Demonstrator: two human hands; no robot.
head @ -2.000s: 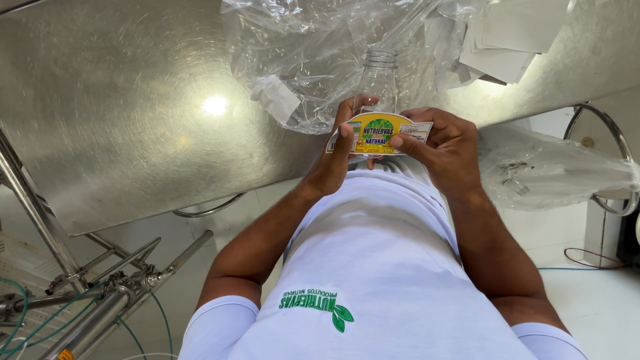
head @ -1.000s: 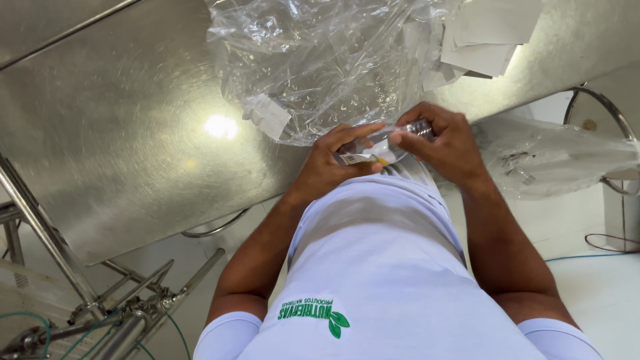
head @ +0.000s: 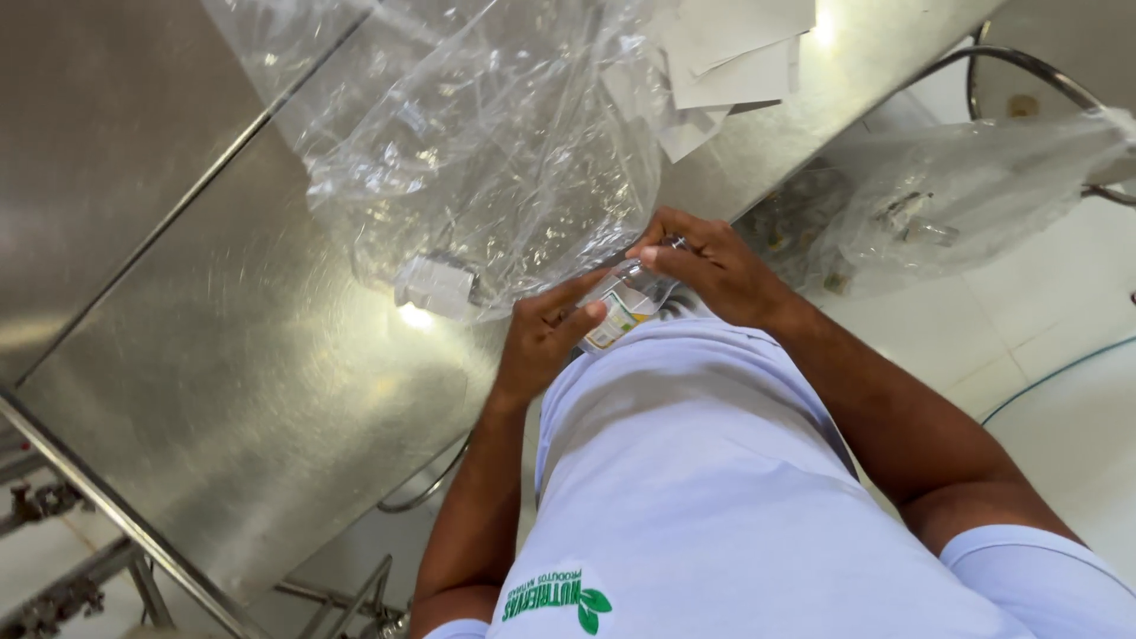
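A clear plastic bottle (head: 641, 286) lies tilted between my hands, close to the front of my white shirt. My left hand (head: 555, 328) grips its base end, the thumb resting near the label (head: 614, 321), which is white, green and yellow and sits on the bottle's side. Around the threaded neck my right hand (head: 710, 266) has its thumb and fingers closed. Just beyond both hands, a large crumpled clear plastic bag (head: 497, 169) is spread over the steel table (head: 293, 382). Whether the label's edges lie flat cannot be seen.
White sheets (head: 737, 62) lie stacked at the table's far right. A small white paper piece (head: 437, 284) is by the bag's near edge. Right of the table hangs another clear bag (head: 967, 204) with items inside, near a curved metal rail (head: 1021, 60). Steel tubing (head: 115, 515) stands at lower left.
Two seconds ago the bottle stood upright with a yellow label held across its front by both hands. Now it is tilted, with my right hand at its neck. The view has turned.
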